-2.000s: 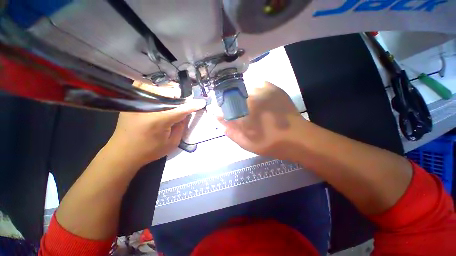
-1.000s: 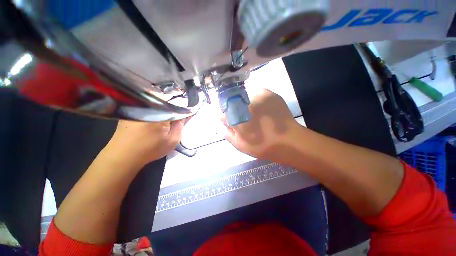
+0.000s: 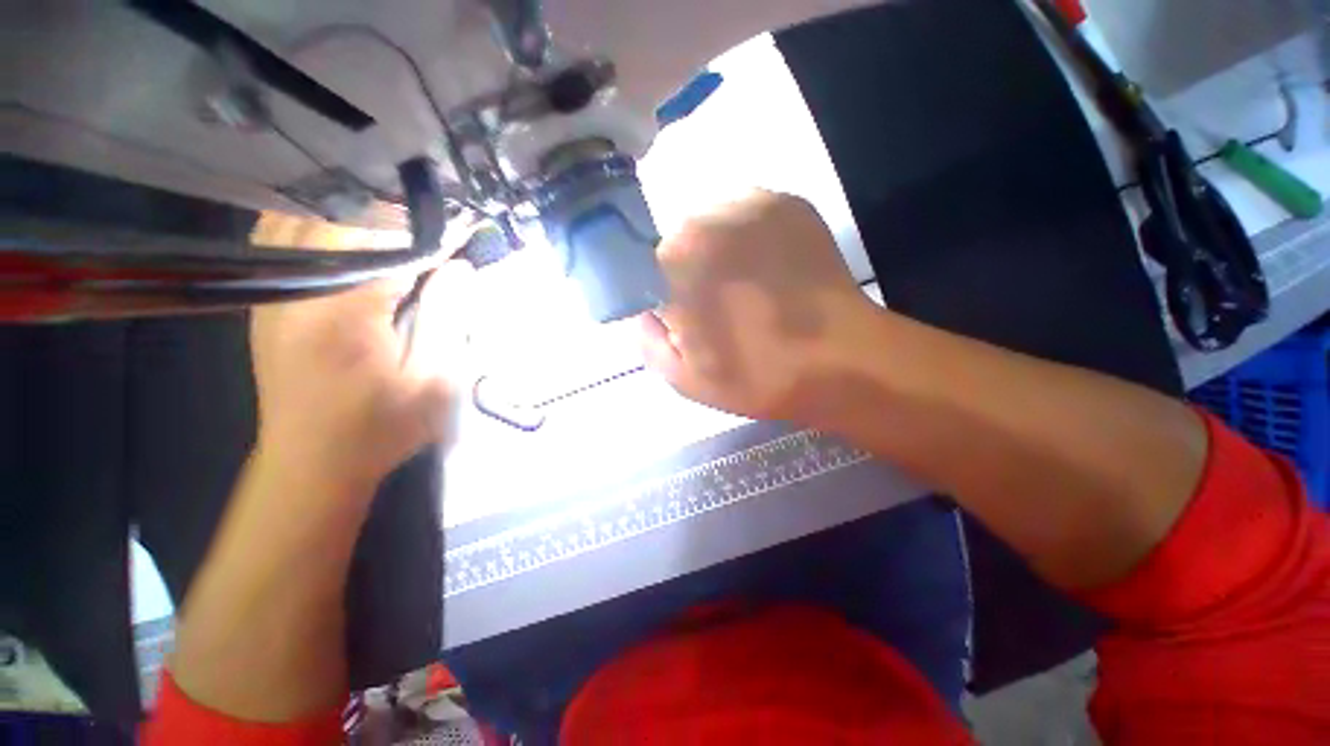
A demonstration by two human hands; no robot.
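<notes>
The grey-blue attachment point(image 3: 605, 260) hangs beside the brightly lit needle area of the sewing machine. My left hand point(image 3: 343, 350) is left of the needle, its fingertips washed out by glare and partly behind a shiny curved bar point(image 3: 204, 280). My right hand point(image 3: 759, 299) is right of the attachment, knuckles up, with fingers curled under and partly hidden. A small dark piece point(image 3: 492, 242) shows at the needle beside my left fingertips. Whether either hand holds cloth cannot be told.
Black cloth panels lie right point(image 3: 963, 190) and left point(image 3: 190, 423). Black-handled shears point(image 3: 1199, 255) and a green-handled tool point(image 3: 1272, 178) lie at right. A ruler scale point(image 3: 656, 503) runs along the front edge. A blue basket point(image 3: 1262, 401) is below right. A small blue piece point(image 3: 689, 96) lies behind.
The camera view has shifted, so the machine head sits higher and further left. My left hand has moved slightly away from the attachment and its fingers are more spread. My right hand stays beside it.
</notes>
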